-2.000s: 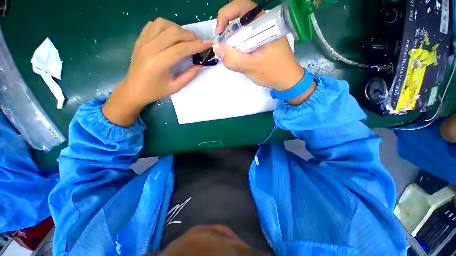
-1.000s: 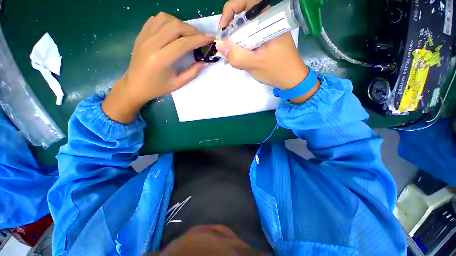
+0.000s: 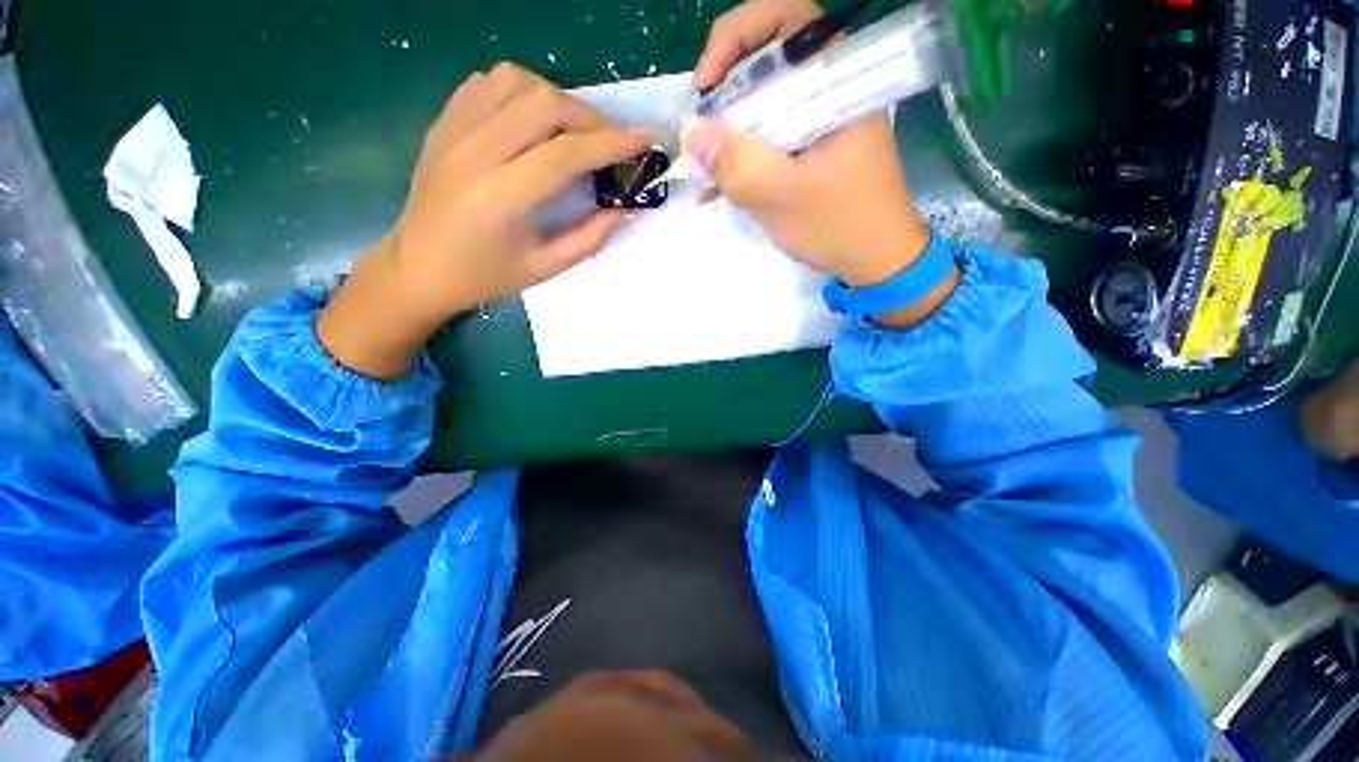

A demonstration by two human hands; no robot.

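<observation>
My left hand (image 3: pixel 499 201) pinches a small black glossy housing (image 3: pixel 632 180) between thumb and fingertips, over the white paper sheet (image 3: pixel 678 305). My right hand (image 3: pixel 820 179) holds the clear dispensing syringe (image 3: pixel 850 82) with white contents like a pen, tilted up to the right. Its thin tip points down-left at the right side of the housing; whether it touches cannot be told. A thin black item (image 3: pixel 820 36) lies along the syringe by my right fingers. The green cap (image 3: pixel 999 45) at the syringe's top end is blurred.
A crumpled white wipe (image 3: pixel 154 179) and a long clear plastic sleeve (image 3: pixel 75 283) lie at the left. A clear-grey hose (image 3: pixel 999 164) runs to the black dispenser box (image 3: pixel 1270 90) with a torn yellow label at the right. Blue-sleeved people show at both sides.
The syringe and my right hand have shifted to the right, so the tip is at the housing's right side. More of the housing shows. My left hand has moved slightly right and down.
</observation>
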